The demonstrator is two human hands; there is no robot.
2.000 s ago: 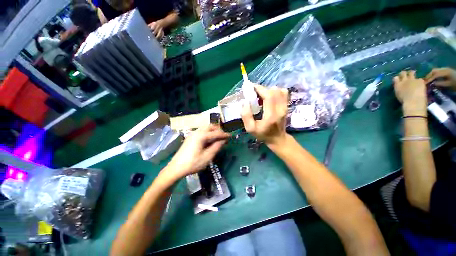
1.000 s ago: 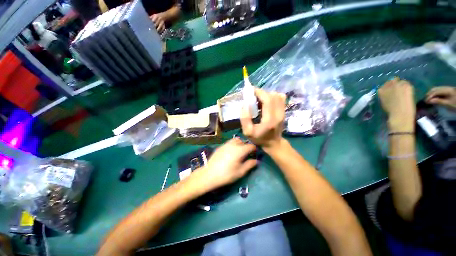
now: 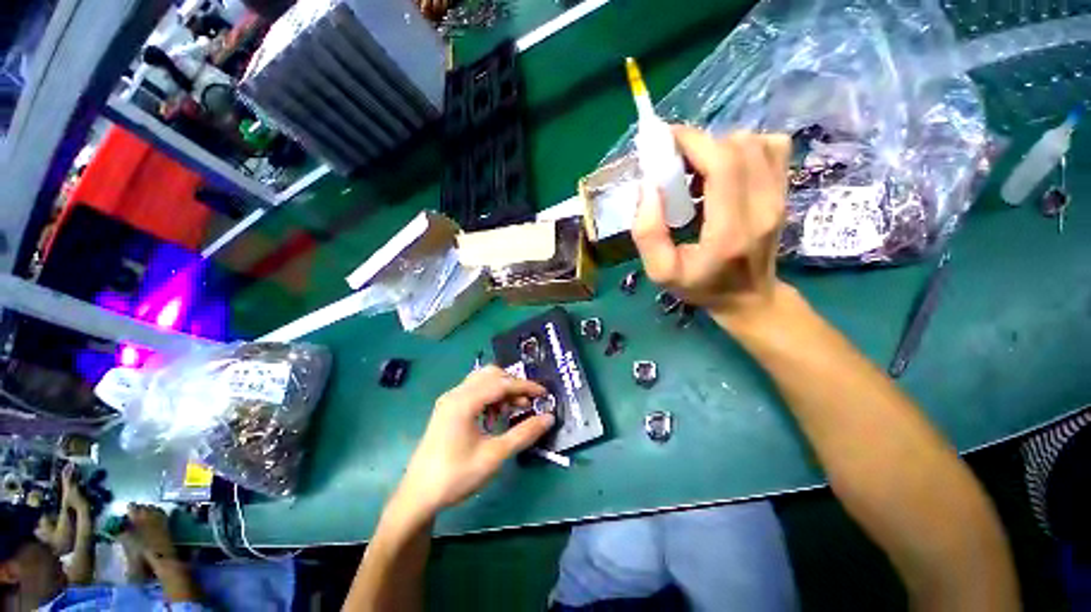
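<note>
My right hand [image 3: 724, 215] holds a white needle-tip bottle [image 3: 662, 161] upright, its yellow tip pointing up, above the small open carton. My left hand [image 3: 479, 436] has its thumb and fingers on a small shiny housing [image 3: 543, 404] at the lower nest of the black fixture [image 3: 579, 407]. Another housing [image 3: 531, 348] sits in the fixture's upper nest. Loose housings lie right of the fixture, one [image 3: 646, 372] by its right side and one [image 3: 658, 426] nearer the mat's front edge. The fixture's lower left part is hidden by my left hand.
Open cartons [image 3: 526, 261] stand behind the fixture. A clear bag of housings [image 3: 843, 227] lies right, beside a dark slim tool [image 3: 919, 320]; a full bag [image 3: 269, 407] lies left. A black cap [image 3: 394, 372] lies left of the fixture. Black trays [image 3: 485, 144] and stacked grey trays [image 3: 347, 90] stand behind.
My left hand has moved from among the loose housings to the fixture and is now on a housing there. My right hand still holds the bottle upright. The view has shifted left.
</note>
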